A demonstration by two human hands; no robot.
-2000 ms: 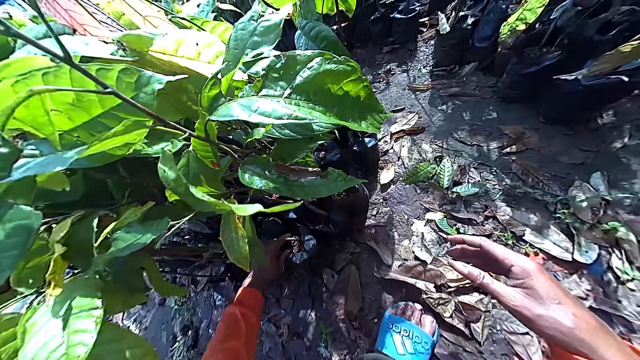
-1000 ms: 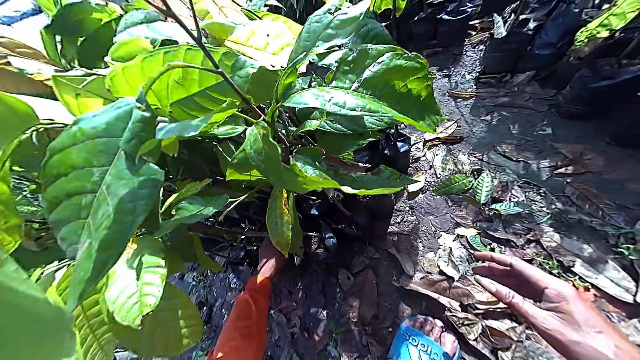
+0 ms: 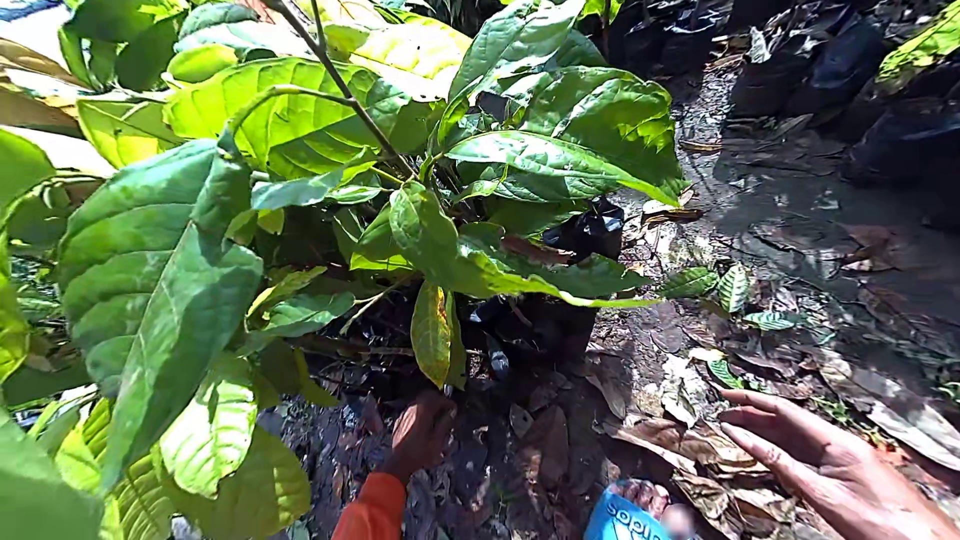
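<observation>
My left hand (image 3: 424, 433), below an orange sleeve, is low at the centre beside a black plastic nursery bag (image 3: 551, 322). Its fingers are curled and their tips lie partly under a yellowing leaf (image 3: 431, 334), so whether they grip anything cannot be told. Large green leaves of a potted seedling (image 3: 442, 247) spread above that hand and over the bag. At the lower right my right hand (image 3: 814, 457) hovers over dry leaves, palm turned inward, fingers apart and holding nothing.
More black nursery bags (image 3: 840, 67) stand at the upper right. Dry fallen leaves (image 3: 705, 450) cover the damp ground. A foot in a blue Adidas slide (image 3: 626, 517) is at the bottom. Broad leaves (image 3: 157, 300) crowd the left side.
The view has shifted, with the foliage now further right and lower in it. My left hand has drawn back a little from the bag's base. My right hand keeps its spread pose.
</observation>
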